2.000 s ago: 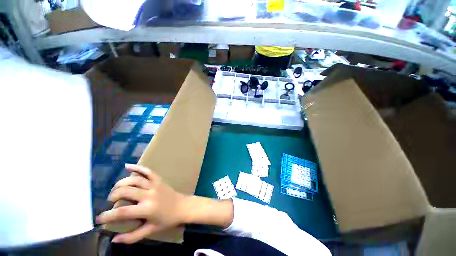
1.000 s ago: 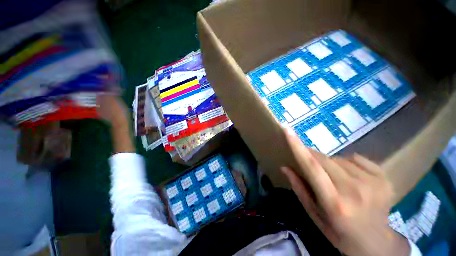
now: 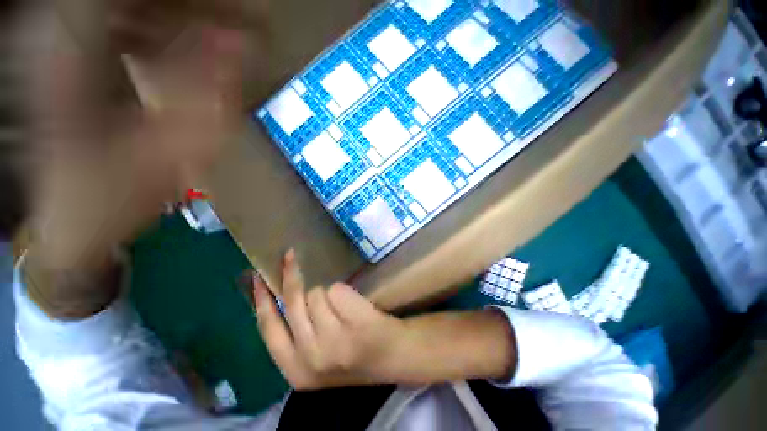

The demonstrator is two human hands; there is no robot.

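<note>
An open brown cardboard carton (image 3: 471, 269) fills the upper middle. Inside it lie neat rows of blue key frames (image 3: 399, 114) with white squares in their openings, on a white sheet. My right hand (image 3: 332, 332) is at the carton's near corner, its fingers on either side of the wall's edge. My left hand (image 3: 126, 160) is raised at the upper left, large and heavily blurred, over the carton's left side. Its fingers, and anything in them, cannot be made out.
White key blocks (image 3: 610, 286) lie loose on the green mat (image 3: 580, 231) right of the carton. A blue piece (image 3: 647, 358) lies at lower right. A white compartment tray (image 3: 694, 185) with black parts stands at the right edge. A small red and white item (image 3: 200, 212) shows beyond the carton's left edge.
The view has swung around, with the carton now across the upper middle. My left hand has left the coloured printed sheets and come up to the carton. My right hand is still at the carton's edge.
</note>
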